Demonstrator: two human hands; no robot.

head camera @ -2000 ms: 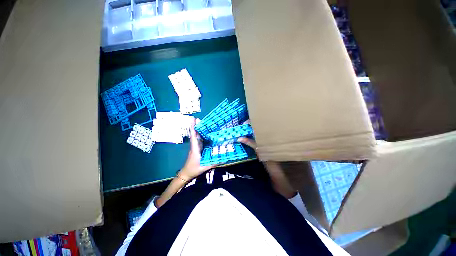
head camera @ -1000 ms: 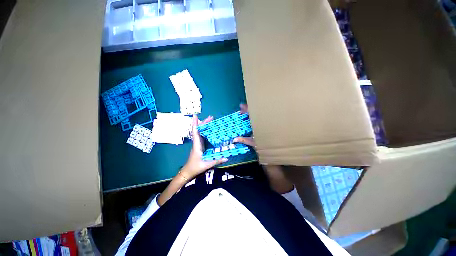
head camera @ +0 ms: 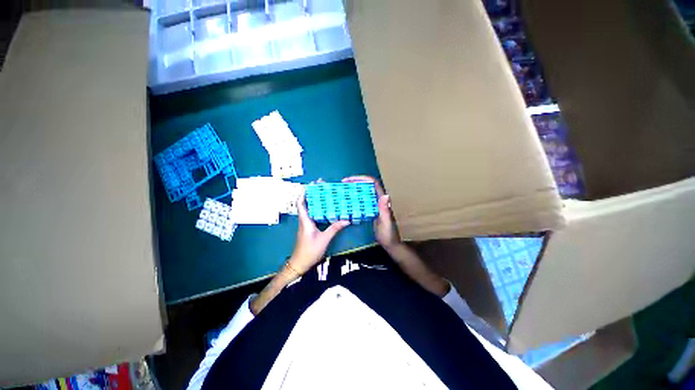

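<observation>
A compact stack of blue key frames (head camera: 341,201) is held edge-on between my two hands, over the front right of the green mat. My left hand (head camera: 311,238) grips its left end, thumb along the near side. My right hand (head camera: 385,217) grips its right end, with fingers behind it. The stack's openings cannot be seen. White key blocks (head camera: 257,201) lie in a pile left of my hands, with more white blocks (head camera: 279,145) behind and a single one (head camera: 216,219) at the near left. Loose blue key frames (head camera: 194,164) overlap at the left.
Carton flaps (head camera: 457,122) cover the right side and another flap (head camera: 76,190) the left. A white compartment tray (head camera: 251,38) stands at the back. The right carton holds dark purple parts (head camera: 560,152). A low carton at the right holds pale blue-and-white pieces (head camera: 509,266).
The fanned, separate blue frames are now squared into one tight stack between both hands. My right hand has come into clearer view at its right end. The whole view has shifted slightly.
</observation>
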